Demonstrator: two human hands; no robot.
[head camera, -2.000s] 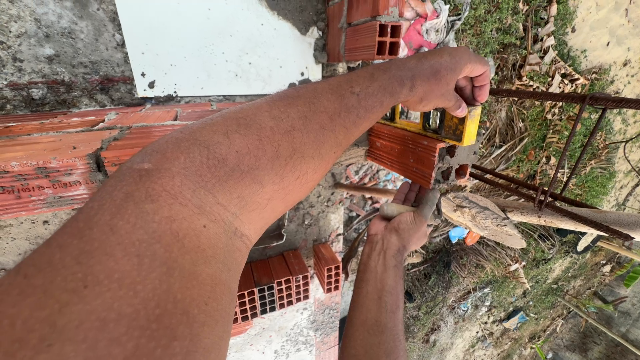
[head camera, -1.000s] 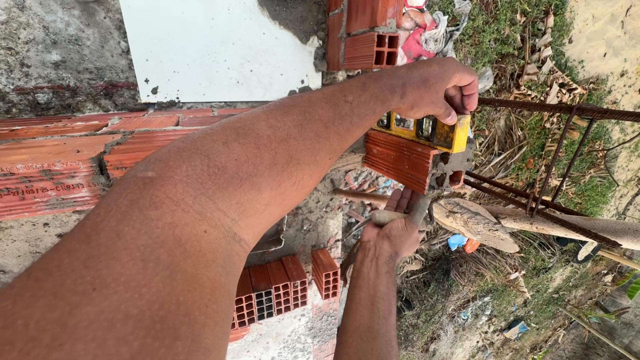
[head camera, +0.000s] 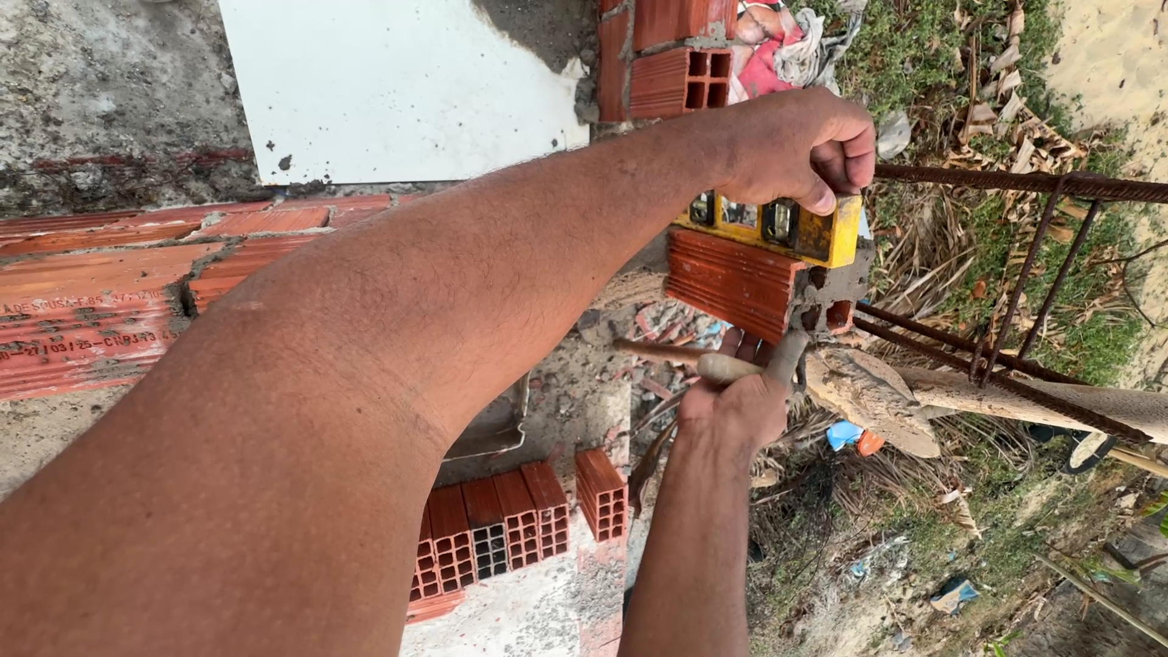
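Note:
My left hand (head camera: 835, 155) reaches across from the left and grips the end of a yellow spirit level (head camera: 835, 239), its thumb on the frame and its fingers curled over the far edge. The level lies along a red hollow clay brick (head camera: 730, 278), whose end bears grey mortar (head camera: 844, 278). Just below that brick is my right hand (head camera: 735, 401), palm turned toward me, with a rounded tool handle (head camera: 727, 368) across it. Its fingertips reach the brick's lower side. The thumb looks coated in mortar. The rest of the tool is hidden.
Rusty rebar (head camera: 1013, 182) juts out right of the level. A wooden piece (head camera: 867, 392) lies right of my right hand. Brickwork (head camera: 91, 292) runs along the left, near a white board (head camera: 401, 91). Loose hollow bricks (head camera: 497, 520) stand in a row lower down.

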